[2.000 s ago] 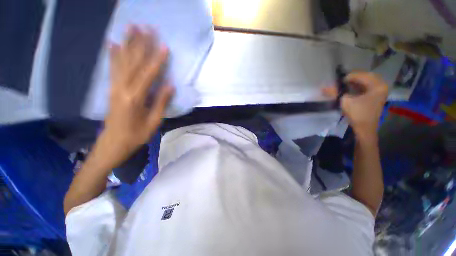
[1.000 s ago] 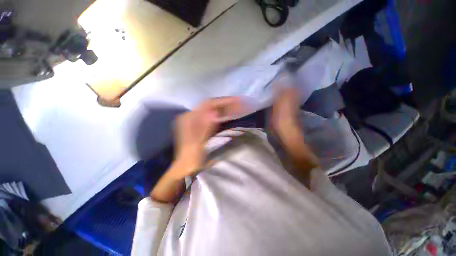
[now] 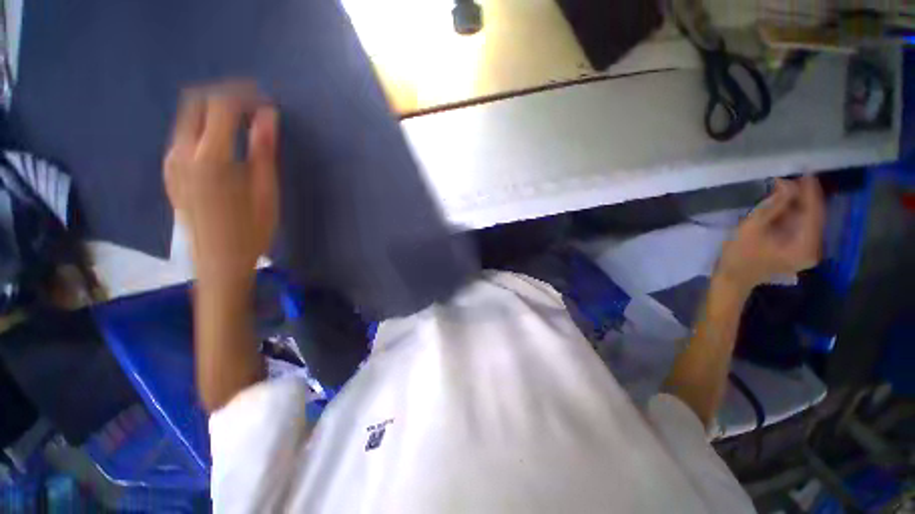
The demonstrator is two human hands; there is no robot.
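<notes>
A large dark navy fabric panel (image 3: pixel 341 151) lies over the left part of the white table, and its near corner hangs past the front edge against the wearer's shirt. My left hand (image 3: pixel 223 166) is on top of the panel, blurred, palm down with thumb and fingers apart. My right hand (image 3: pixel 781 233) is in front of the table's edge at the right, above pale cut pieces, with its fingers curled together. Whether it holds anything does not show.
Black-handled scissors (image 3: pixel 734 92) lie on the white table (image 3: pixel 562 151) at right. A dark flat piece (image 3: pixel 614 28) and a small dark knob (image 3: pixel 467 16) are on the cream machine bed (image 3: pixel 421 60). Blue crates (image 3: pixel 150 351) stand below left. Pale offcuts (image 3: pixel 672 246) hang below right.
The view has swung back. My hands, close together a second ago, are now wide apart, the left on a dark panel. The scissors, in my right hand at first, lie on the table.
</notes>
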